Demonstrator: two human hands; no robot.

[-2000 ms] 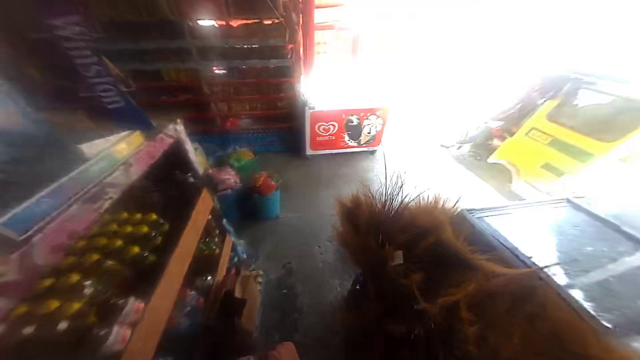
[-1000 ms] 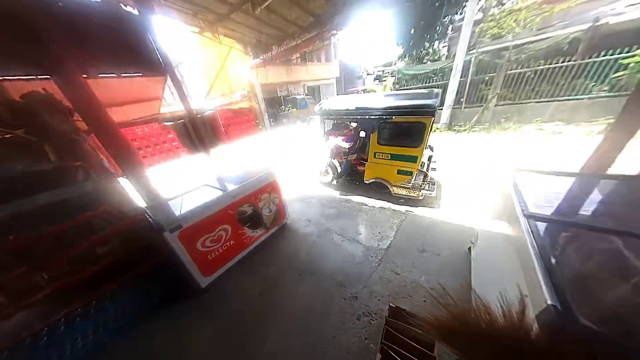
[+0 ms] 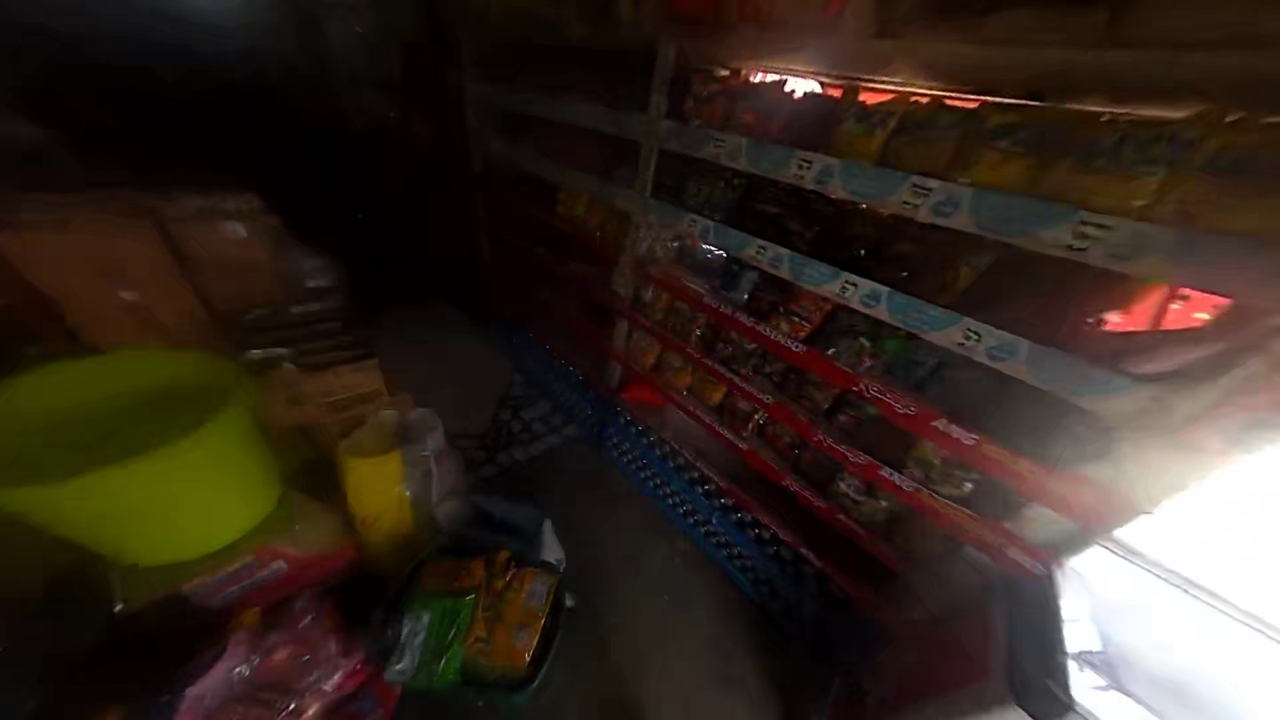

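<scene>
Neither my left hand nor my right hand shows in the head view. At the left stands a yellow-green plastic tub (image 3: 150,460), its inside in shadow. Beside it is a yellow container (image 3: 376,485), blurred. Below, a dark container holds green and orange packets (image 3: 510,615). A pink plastic bag (image 3: 285,665) lies to its left. Shelves of packaged goods (image 3: 800,320) with red and blue edge strips cross the right side. What my hands touch or hold is hidden from view.
Blue crates of bottles (image 3: 680,490) line the foot of the shelves. Cardboard boxes (image 3: 130,270) are stacked behind the tub. Dark floor (image 3: 640,630) runs between the goods and the crates. A white-topped freezer or case (image 3: 1170,610) stands in glare at the right.
The view has swung from the bright shop front with the yellow tricycle to the dark shelves inside. The brown bristles seen at the bottom earlier are out of view.
</scene>
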